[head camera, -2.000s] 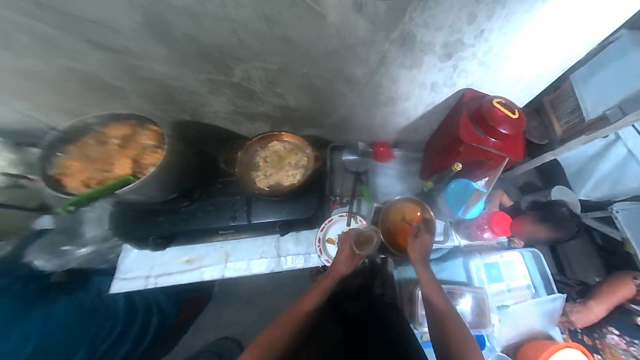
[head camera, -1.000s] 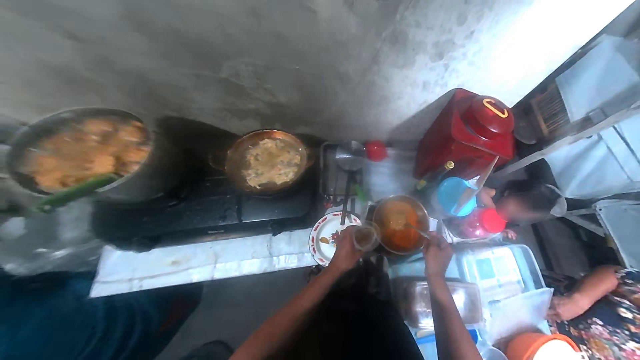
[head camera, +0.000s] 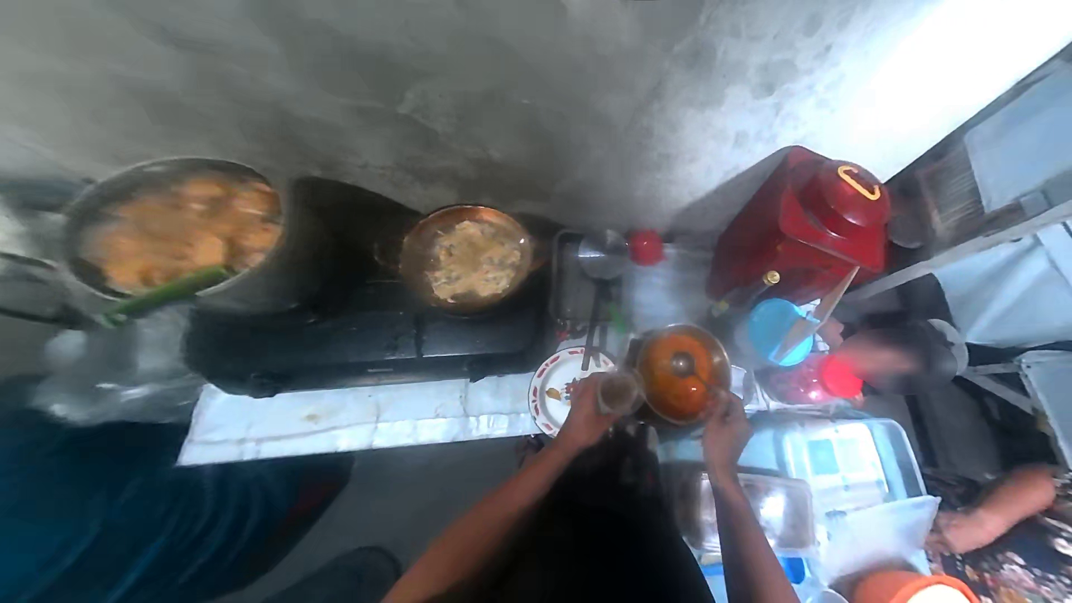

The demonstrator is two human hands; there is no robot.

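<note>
My left hand [head camera: 589, 412] holds a small clear cup [head camera: 618, 392] above the right edge of a white plate with a red patterned rim [head camera: 540, 394]. Just right of the cup stands a metal bowl of orange-red sauce [head camera: 670, 402]. My right hand [head camera: 727, 423] is at the bowl's lower right edge, shut on the handle of a spoon [head camera: 682, 363] whose round head lies in the sauce. Over the black gas stove [head camera: 335, 347], a small pan [head camera: 473, 260] holds pale food in oil. Left of it, a large pot [head camera: 180, 230] is full of orange-brown food.
A green stalk [head camera: 167, 297] crosses the large pot's rim. A ladle [head camera: 601, 255] and a red lid [head camera: 646, 248] lie behind the plate. At right are a red rice container [head camera: 804, 226], a blue tub [head camera: 779, 332], plastic boxes [head camera: 837, 461], and another person's arms [head camera: 997, 511].
The spoon head now shows in the middle of the bowl, where it was not plain before. My left hand still holds the cup beside the bowl.
</note>
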